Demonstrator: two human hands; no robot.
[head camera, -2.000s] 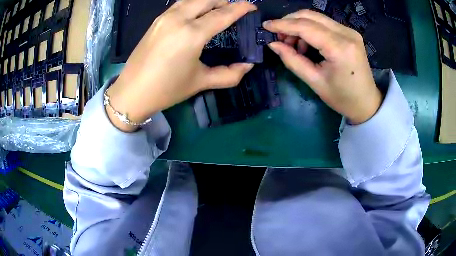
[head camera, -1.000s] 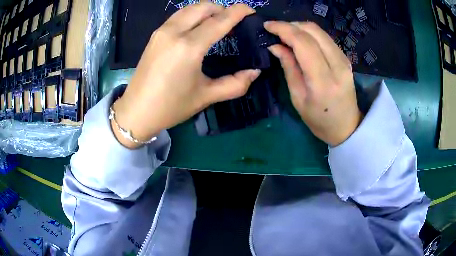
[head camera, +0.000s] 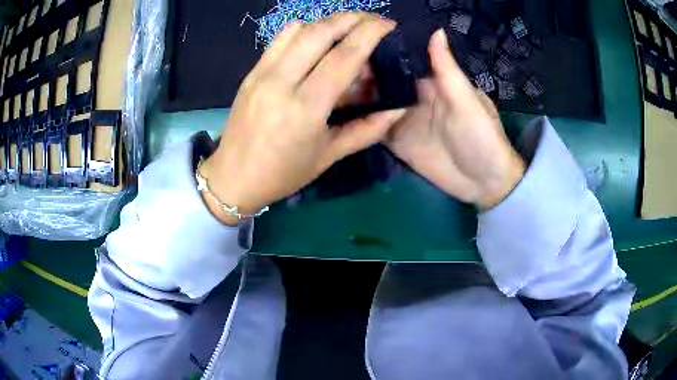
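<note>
My left hand (head camera: 297, 111) grips a black plastic frame (head camera: 396, 70) between fingertips above and thumb below. The frame is tilted and dark, so its details do not show. My right hand (head camera: 460, 130) is against the frame's right and underside, thumb raised, other fingers partly hidden behind the frame. I cannot tell whether a small slotted piece is in it. Thin silvery-blue pins (head camera: 315, 13) lie in a tangled pile in the black parts tray (head camera: 204, 74). Small slotted pieces (head camera: 514, 50) lie loose on the tray's right part. A dark stack of frames (head camera: 356, 174) lies on the bench beneath my hands, partly hidden.
The left cardboard sheet (head camera: 113, 74) carries rows of black frames, with clear film (head camera: 63, 215) around its edge. The right cardboard sheet (head camera: 661, 171) has a few black frames at its far end. The green bench's (head camera: 438, 230) near edge runs in front of my body.
The held frame has turned and tilted. My right hand has shifted from pinching a small piece at its right side to under and against the frame, palm more visible. More of the pin pile shows.
</note>
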